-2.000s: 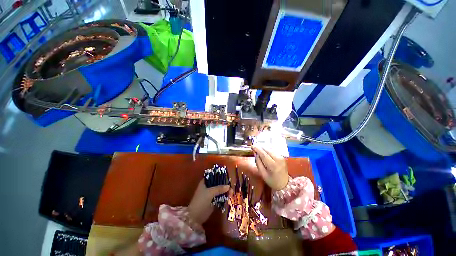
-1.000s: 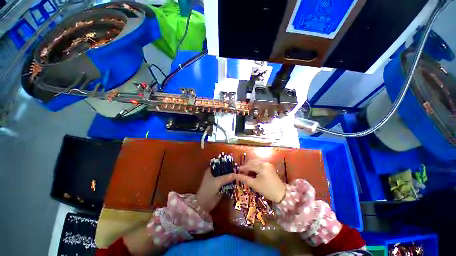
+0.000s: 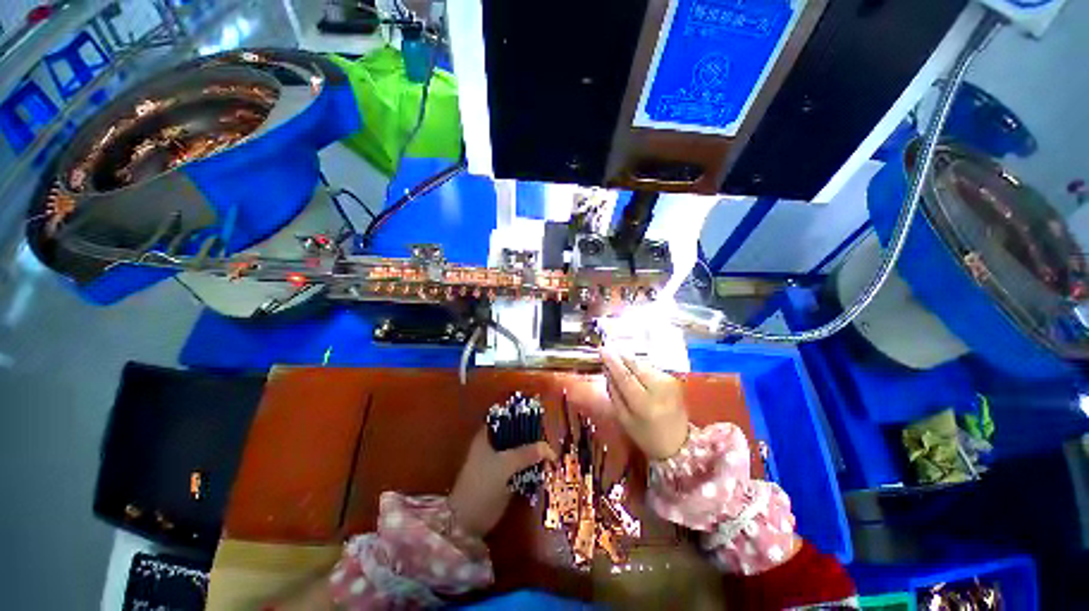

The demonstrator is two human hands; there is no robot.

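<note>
My left hand (image 3: 487,477) is closed around a bundle of short black wires (image 3: 516,427) with silvery-white tips, above the reddish-brown mat (image 3: 299,448). My right hand (image 3: 645,403) reaches up to the brightly lit press die (image 3: 609,320), fingertips together at its front edge. Glare and the fingers hide whether a wire is between them. A loose heap of finished pieces (image 3: 585,507), black stems with copper ends, lies on the mat between my hands.
A feed track (image 3: 460,281) with copper parts runs from the left bowl feeder (image 3: 179,131) to the press. A flexible metal arm (image 3: 890,269) curves at the right. A black tray (image 3: 179,436) is left of the mat, a blue bin (image 3: 794,448) right. Another bowl feeder (image 3: 1003,227) stands right.
My right hand has moved from beside the bundle, over the heap, up and forward to the press die. My left hand still holds the bundle. The camera view has shifted.
</note>
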